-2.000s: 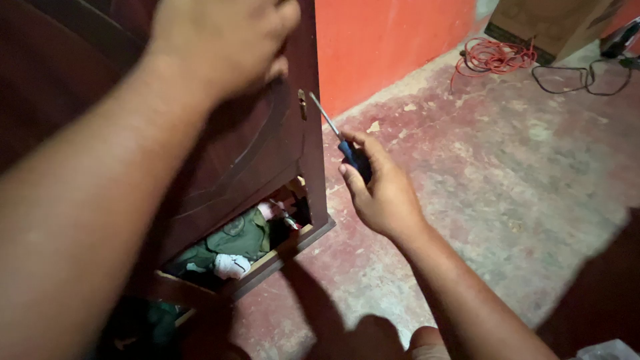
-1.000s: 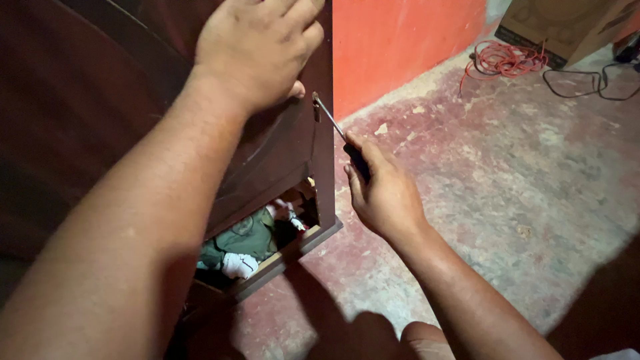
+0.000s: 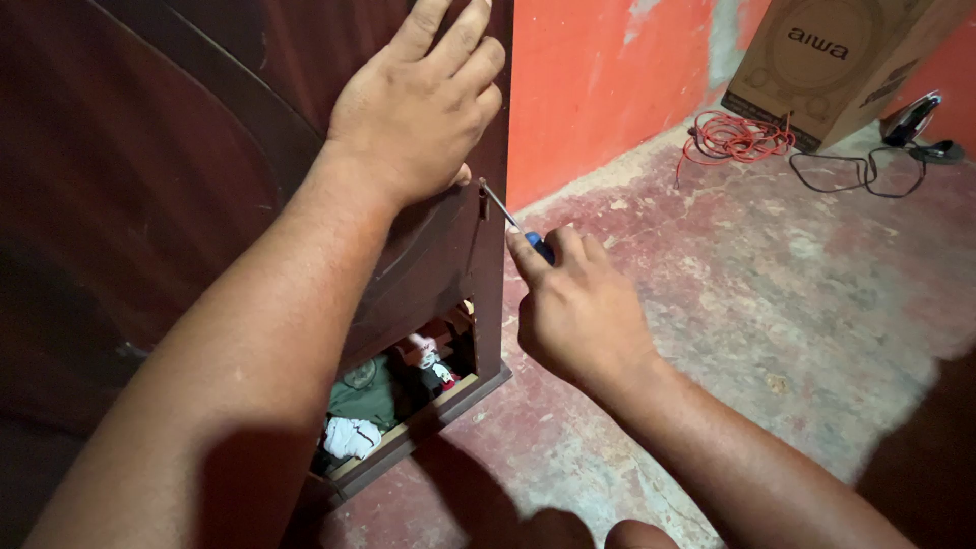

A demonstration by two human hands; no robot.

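Note:
My left hand [image 3: 423,107] lies with its fingers spread against the dark wooden cabinet door [image 3: 213,152], near its right edge. My right hand [image 3: 583,305] grips a screwdriver [image 3: 540,245] with a blue and black handle. The thin metal shaft slants up and to the left, its tip at the top of a small metal fitting [image 3: 484,204] on the door's edge. Whether the tip sits in a screw cannot be told. Below the door, the cabinet's lower opening shows green cloth [image 3: 366,396], a white cloth [image 3: 352,437] and a small printed item [image 3: 438,370].
An orange wall [image 3: 595,84] rises behind the cabinet. On the worn concrete floor [image 3: 747,305], a coiled red cable [image 3: 736,137] lies by a cardboard Aiwa box [image 3: 823,61]. A black cord [image 3: 869,174] and a dark shiny object [image 3: 911,120] are at the far right.
Two seconds ago the screwdriver's tip was a little off the door's edge; now it meets the fitting. My right hand has turned, with its back more toward the camera.

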